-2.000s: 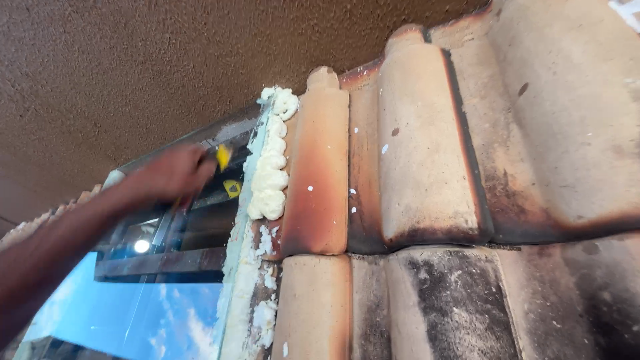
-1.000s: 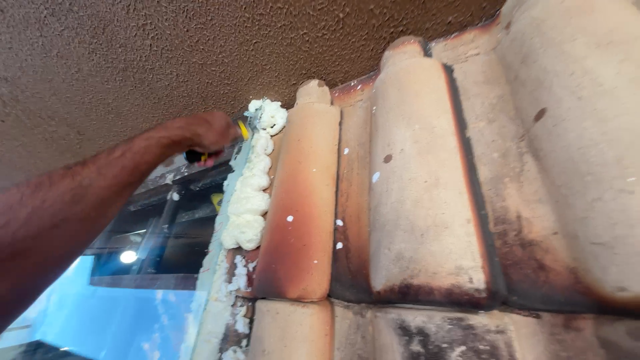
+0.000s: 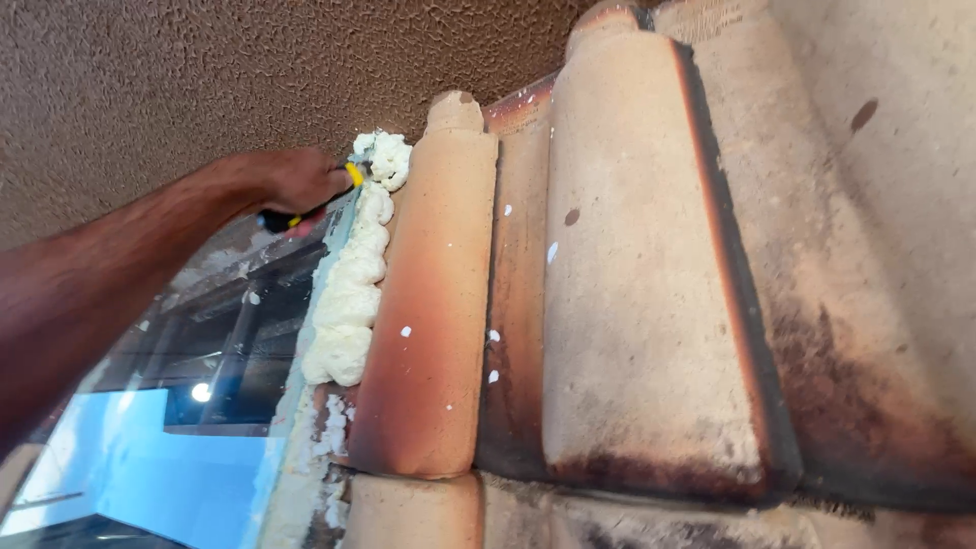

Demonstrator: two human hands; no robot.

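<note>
My left hand point(image 3: 301, 187) comes in from the left edge and grips a black and yellow knife point(image 3: 354, 174), probably a utility knife. Its greyish tip touches or lies very near the top clump of cream expanding foam point(image 3: 387, 162), close under the textured brown surface; blur hides the exact contact. Below the tip, a lumpy foam bead point(image 3: 358, 267) runs down between the pale edge strip of the glass pane point(image 3: 191, 473) and the first clay roof tile point(image 3: 435, 305). My right hand is out of view.
Rough brown stucco point(image 3: 229, 76) spans the top. More curved clay tiles point(image 3: 640, 267) overlap toward the right, with white specks and dark stains. Flaking white residue point(image 3: 333, 427) marks the strip below the foam. The glass reflects a bright lamp and blue sky.
My left hand has moved with the knife from over the glass pane to the top end of the foam. The view has shifted closer to the tiles.
</note>
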